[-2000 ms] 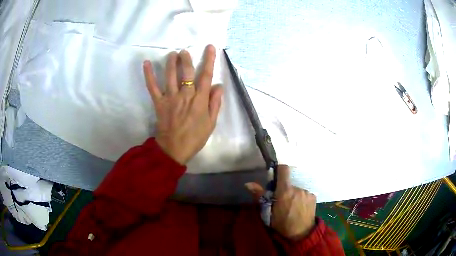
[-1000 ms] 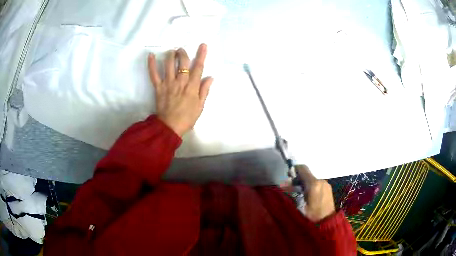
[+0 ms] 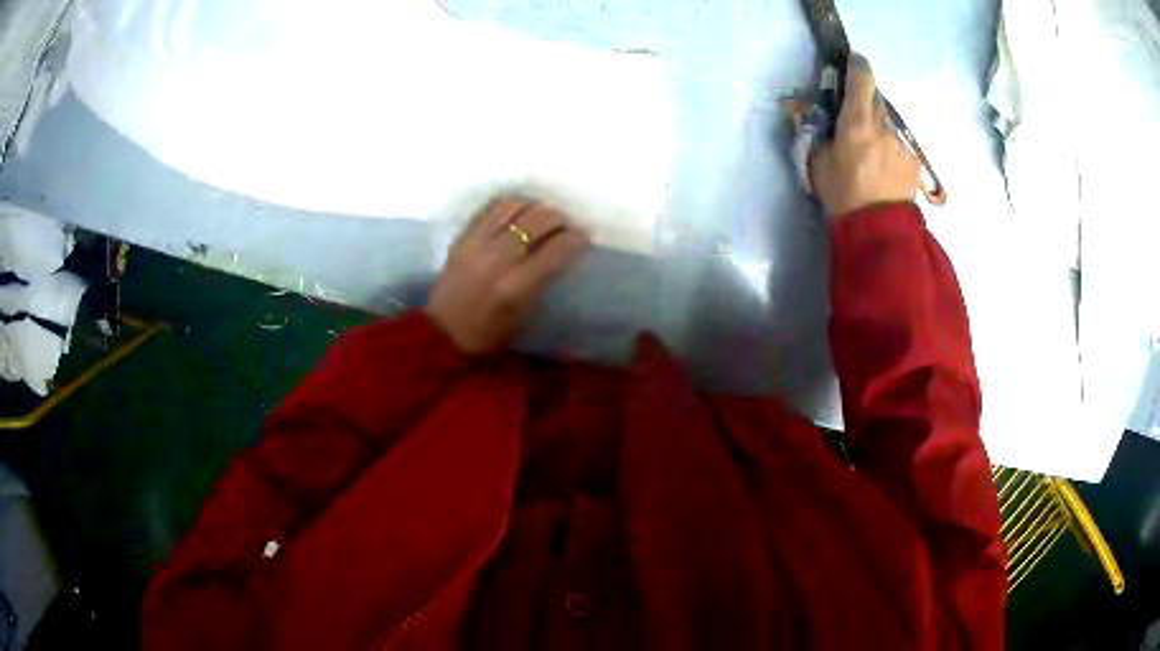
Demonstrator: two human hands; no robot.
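A large white cut panel [image 3: 382, 115] with a curved lower-left edge lies on the pale blue-grey table cover [image 3: 731, 191]. My left hand [image 3: 509, 267], with a gold ring, is at the panel's lower edge, fingers bent and blurred; whether it grips the cloth cannot be told. My right hand [image 3: 871, 159] is closed around the handles of the dark shears [image 3: 829, 36], whose blades point away and are cut off by the top edge. The coppery thread snips [image 3: 932, 188] lie beside my right hand, partly hidden by it.
Long white layered cloth [image 3: 1049, 254] lies along the right side. A white bundle with dark stripes [image 3: 36, 286] is low left. Yellow wire basket bars [image 3: 1033, 515] show low right. Green floor [image 3: 191, 420] lies below the table edge.
My right hand has moved up and right with the shears, beside the snips. My left hand has gone from flat on the panel to its lower edge, fingers bent. The view has shifted.
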